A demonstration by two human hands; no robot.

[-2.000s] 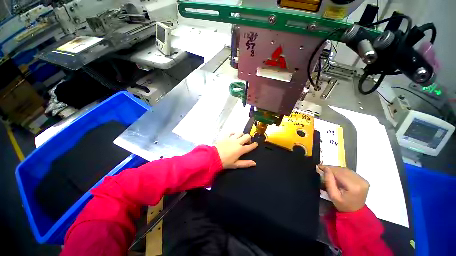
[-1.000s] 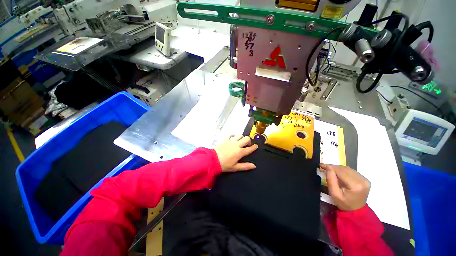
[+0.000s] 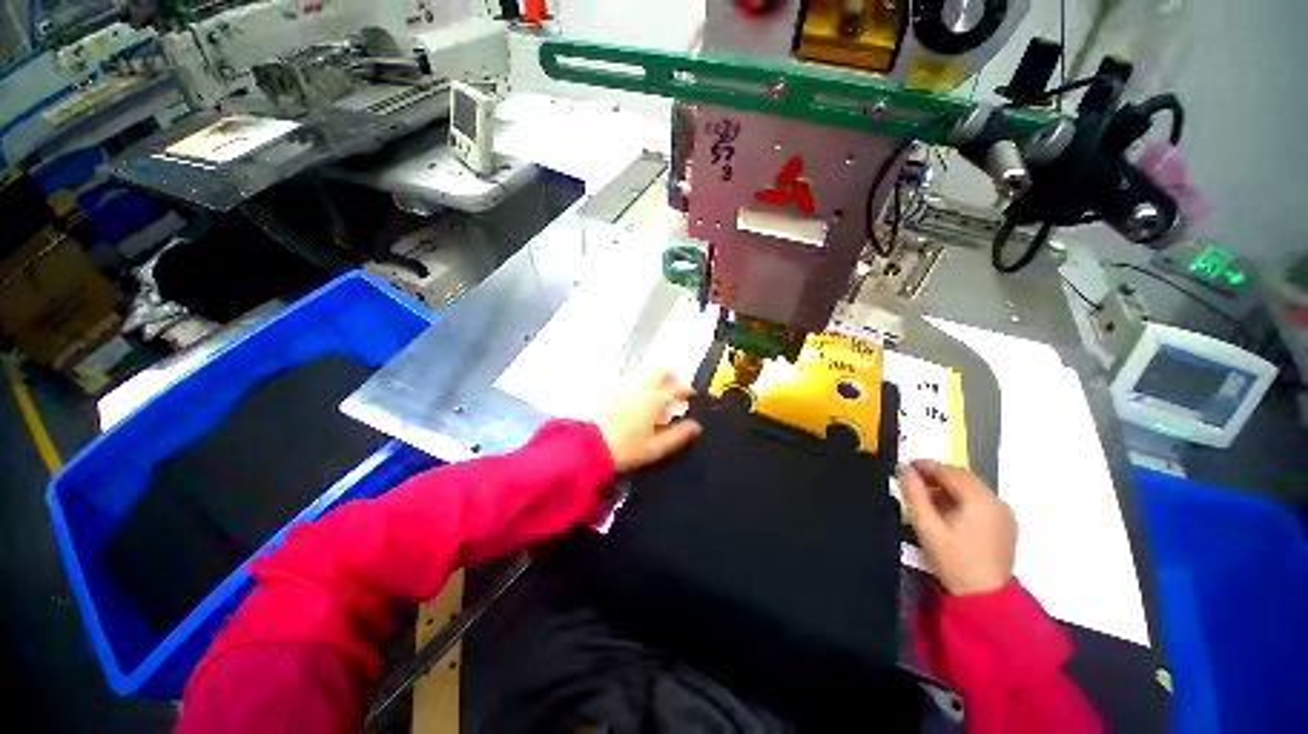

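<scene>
A black fabric panel [image 3: 746, 545] lies in front of me, its far edge at the yellow clamp template [image 3: 821, 394] under the machine head [image 3: 782, 215]. The template has round holes, edge notches and handwritten marks. My left hand [image 3: 643, 423] is at the panel's upper left edge, slightly blurred, thumb and fingers apart, with no held object visible. My right hand [image 3: 964, 523] is beside the panel's right edge, thumb and fingertips close together. Whether it holds a small piece is too small to tell.
The feed plate [image 3: 430, 387] spreads left of the template. A left blue bin [image 3: 101, 595] holds black panels. A right blue bin [image 3: 1234, 588] stands below the control panel [image 3: 1191, 384]. A green head bracket [image 3: 746, 83] and black lamp-like fittings with cables [image 3: 1090, 179] are above.
The view has shifted slightly. My left hand has moved left, off the notch area to the panel's edge. My right hand's fingers have loosened a little from their closed curl.
</scene>
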